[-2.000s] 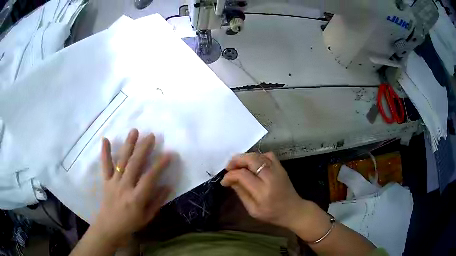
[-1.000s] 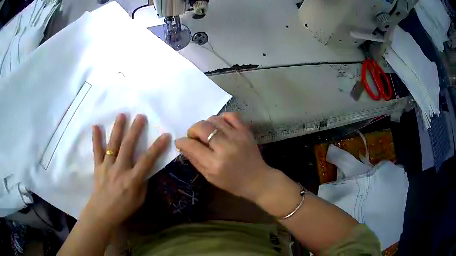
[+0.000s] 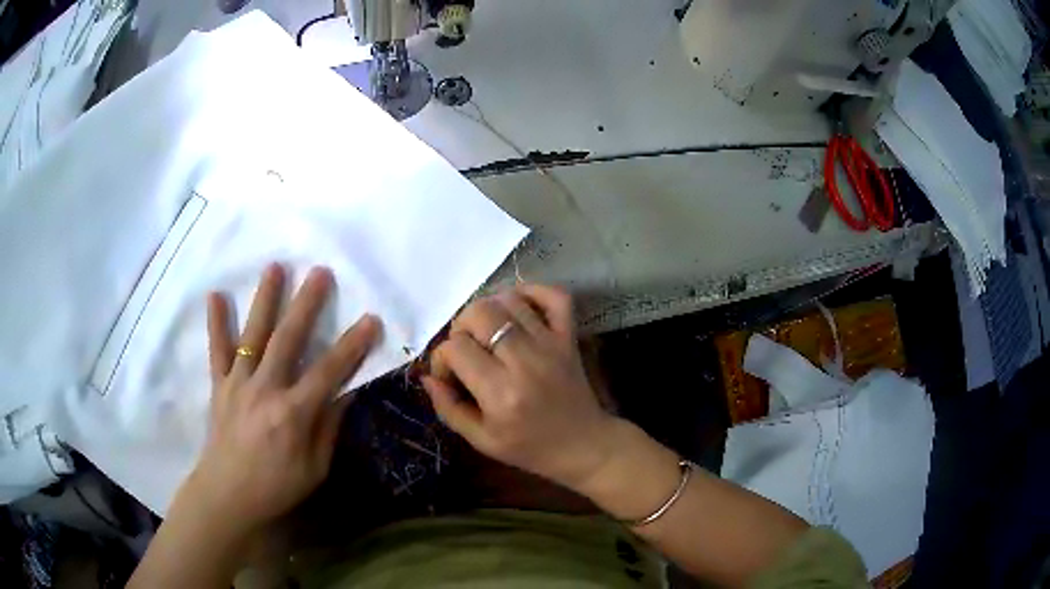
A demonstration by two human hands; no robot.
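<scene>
A large white garment panel (image 3: 368,219) lies tilted over the table in front of me, with a long narrow stitched rectangle (image 3: 150,293) on its left part. My left hand (image 3: 276,368) lies flat on the panel's lower part, fingers spread, holding nothing. My right hand (image 3: 512,374) is curled just off the panel's lower right edge, thumb and fingertips close together. Fine thread ends (image 3: 408,357) show at the edge near its fingertips, and a pale strand hangs near the right corner. Whether the fingers pinch a thread cannot be seen.
The presser foot (image 3: 393,81) stands beyond the panel's upper right edge. Red-handled scissors (image 3: 859,184) lie at right on the machine table (image 3: 691,219). White pieces lie at far right (image 3: 950,161), lower right (image 3: 858,460) and upper left (image 3: 58,81).
The view has shifted, so the panel and machine sit further left and higher than at first. My right hand has moved off the panel's edge, slightly right and down. My left hand stays flat.
</scene>
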